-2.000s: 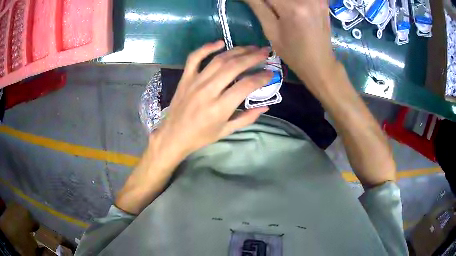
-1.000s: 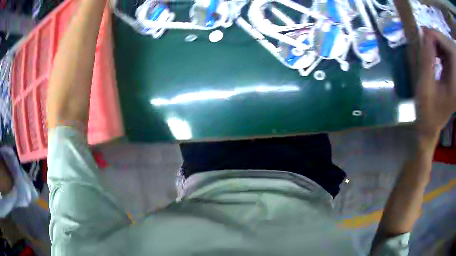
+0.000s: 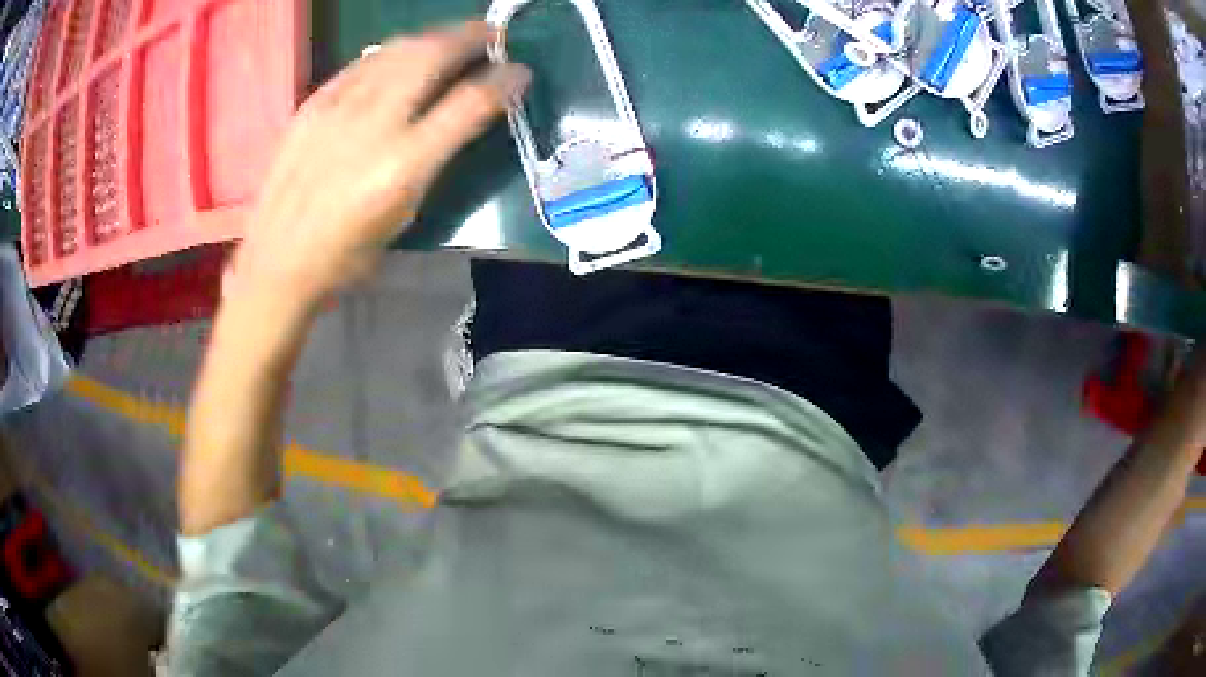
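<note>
A white long loop frame [image 3: 611, 79] lies on the green bench top in front of me, its base end towards me. A bright blue battery block [image 3: 602, 200] crosses the base, with a small pale loop bracket beyond it at the bench edge. My left hand [image 3: 357, 159] is at the frame's left side, its thumb and finger on or just over the upper left rail; the hand is slightly blurred. My right hand is cut off by the right edge; only the forearm shows.
Several similar white-and-blue units [image 3: 955, 50] lie at the back right. Small white rings [image 3: 907, 132] lie near them, another [image 3: 993, 263] nearer the front edge. A salmon-red divided tray [image 3: 161, 119] is at left. A box [image 3: 1185, 119] stands at far right.
A single frame now lies in front of me. My left hand has come back from the tray side to this frame. My right hand has moved out of the picture at the right.
</note>
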